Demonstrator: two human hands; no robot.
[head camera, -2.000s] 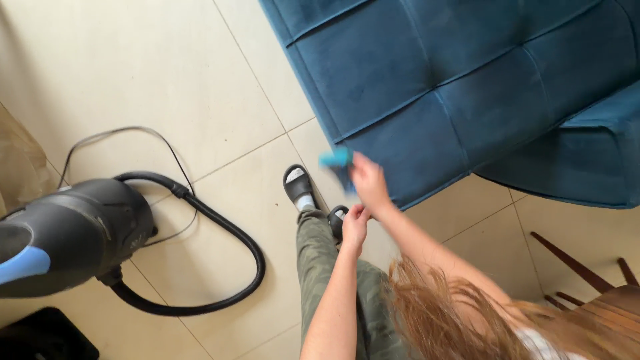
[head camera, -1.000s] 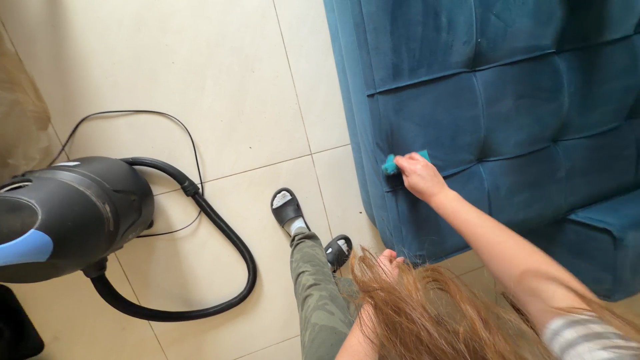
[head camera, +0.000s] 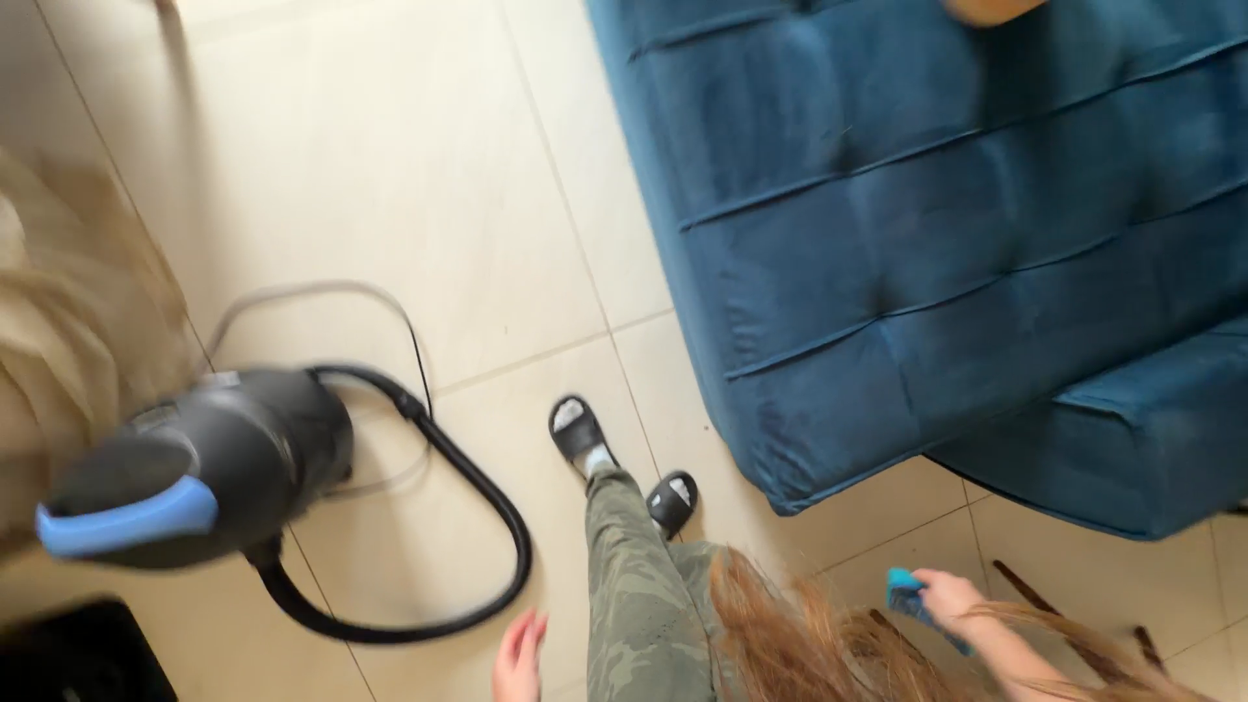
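Note:
My right hand is closed on a turquoise and dark blue cloth-like item, low at the right, over the floor just below the sofa's near edge. Its exact kind is not clear. My left hand hangs at the bottom, left of my camouflage trousers, its visible fingers free of any object. The tufted blue velvet sofa fills the upper right, and neither hand touches it.
A black canister vacuum cleaner with a blue handle stands at the left, its black hose curving toward my feet. Beige fabric hangs behind it. Dark wooden legs show at the lower right. A black object lies at the bottom left.
My right hand, on the sofa seat one second ago, has come off it toward the lower right with the turquoise item. My left hand has moved left, away from my hair.

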